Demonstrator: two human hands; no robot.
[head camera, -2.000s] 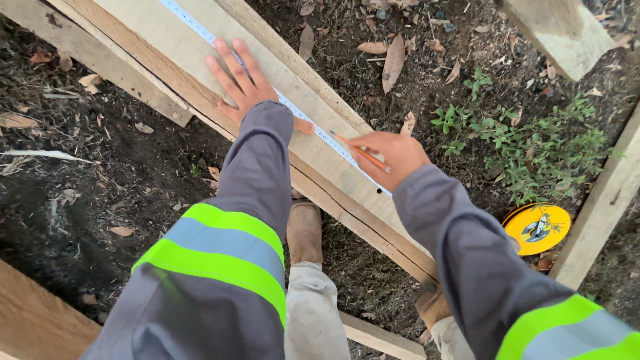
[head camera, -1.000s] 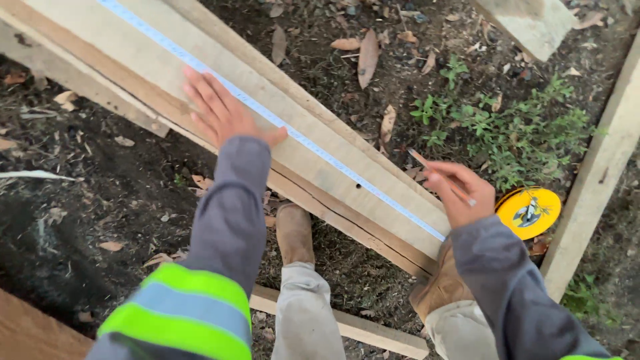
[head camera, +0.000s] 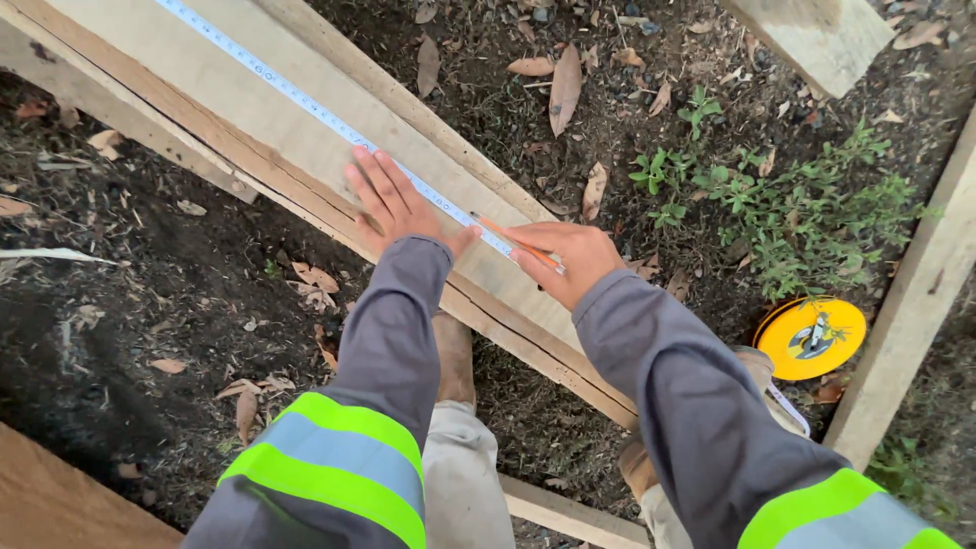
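Note:
A wide wooden board (head camera: 305, 145) runs diagonally from the upper left towards the lower middle, with a white measuring tape (head camera: 313, 107) laid along it. My left hand (head camera: 400, 202) is spread flat on the board, fingertips at the tape's edge and thumb on the tape. Between the fingers of my right hand (head camera: 568, 255) is an orange pencil (head camera: 515, 234), its dark tip at the tape's edge just beyond my left thumb. The yellow tape reel (head camera: 812, 338) rests on the ground at the right, with a piece of tape showing below it.
Other timbers lie about: a beam (head camera: 907, 297) at the right, a board end (head camera: 827, 38) at the upper right, a batten (head camera: 572, 515) below and a brown board (head camera: 69, 496) at the lower left. Green weeds (head camera: 793, 206) grow near the reel. My boots (head camera: 455, 358) stand beside the board.
A second ago my right hand held the pencil away from the tape, farther down the board; now it is back at the tape. My left hand has moved down along the board.

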